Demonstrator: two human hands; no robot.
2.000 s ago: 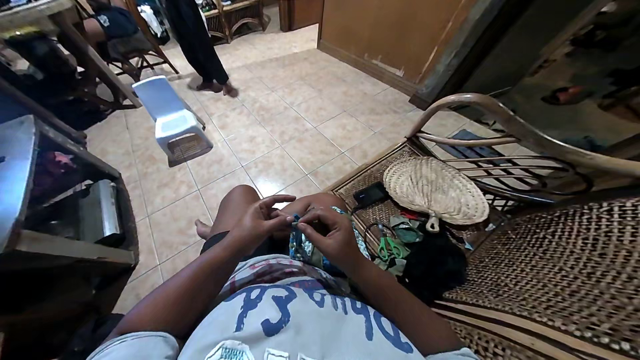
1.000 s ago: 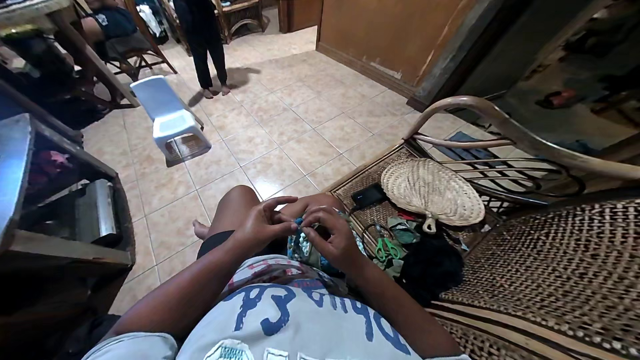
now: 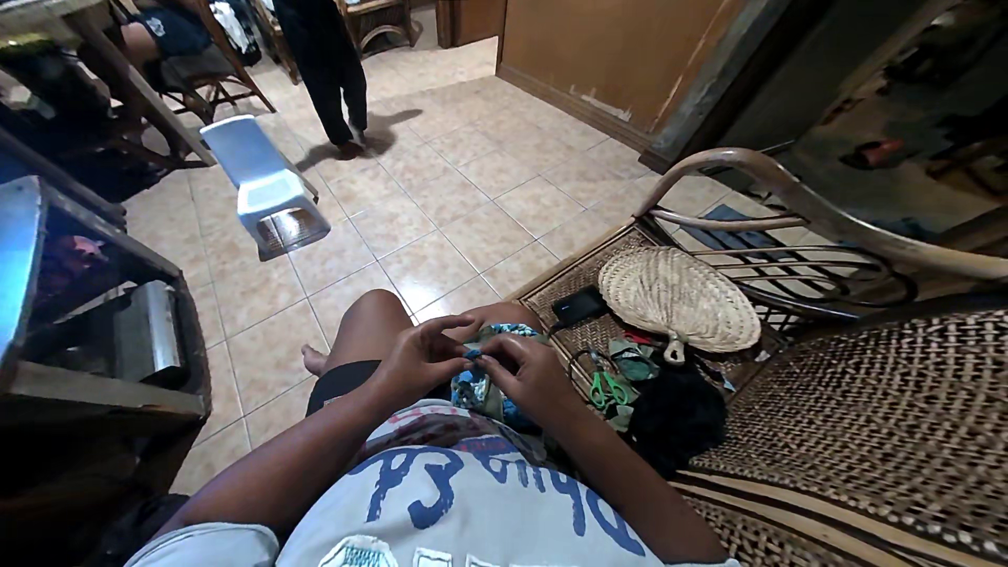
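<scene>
Over my lap, my left hand (image 3: 429, 356) and my right hand (image 3: 526, 368) meet fingertip to fingertip. Between them they pinch a small blue piece (image 3: 473, 355), too small to identify. Blue, white and green patterned fabric (image 3: 475, 387) lies on my lap beneath and behind the fingers. To the right of my right hand, green-handled scissors (image 3: 606, 389) rest on the woven seat among green cloth scraps (image 3: 632, 361). A black fluffy or bunched item (image 3: 679, 417) lies beside them.
A woven palm hand fan (image 3: 679, 299) and a black phone (image 3: 577, 307) lie on the rattan bench (image 3: 874, 394). Ahead on the tiled floor stands a white plastic chair (image 3: 268, 189), with a person in dark trousers (image 3: 323, 71) behind it. A shelf unit (image 3: 102, 386) stands at left.
The standing person's legs have shifted, from nearer the white chair, to the right, and now slightly back. My hands stay together over my lap with small finger movements.
</scene>
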